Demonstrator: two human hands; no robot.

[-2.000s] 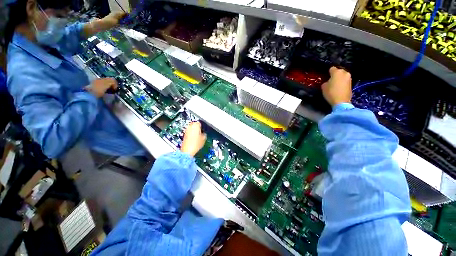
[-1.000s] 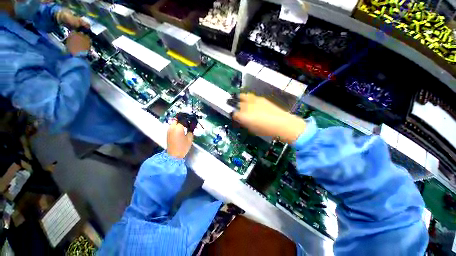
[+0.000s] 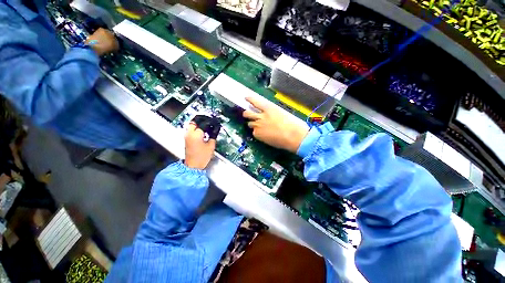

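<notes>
A green circuit board (image 3: 235,145) crowded with small parts lies in front of me. A long silver-white heatsink (image 3: 230,91) runs along its middle, and a finned heatsink (image 3: 307,83) with a yellow strip stands at its far side. My left hand (image 3: 199,145) is closed around several black components (image 3: 206,126) over the board's near edge. My right hand (image 3: 275,124) is over the board beside the long heatsink. Its fingertips are at a small dark component (image 3: 239,115). Its palm and forearm hide part of the board.
A person's blue sleeve (image 3: 72,74) and hand are at the left over a neighbouring board (image 3: 130,69). Bins of red components (image 3: 348,62) and blue components (image 3: 411,93) sit beyond the boards. A blue cord (image 3: 401,48) crosses before the shelf. The metal edge (image 3: 133,116) runs nearest me.
My right hand has moved from the bins to the board, with a dark component at its fingertips. My left hand now shows black components in its grasp. The view has shifted.
</notes>
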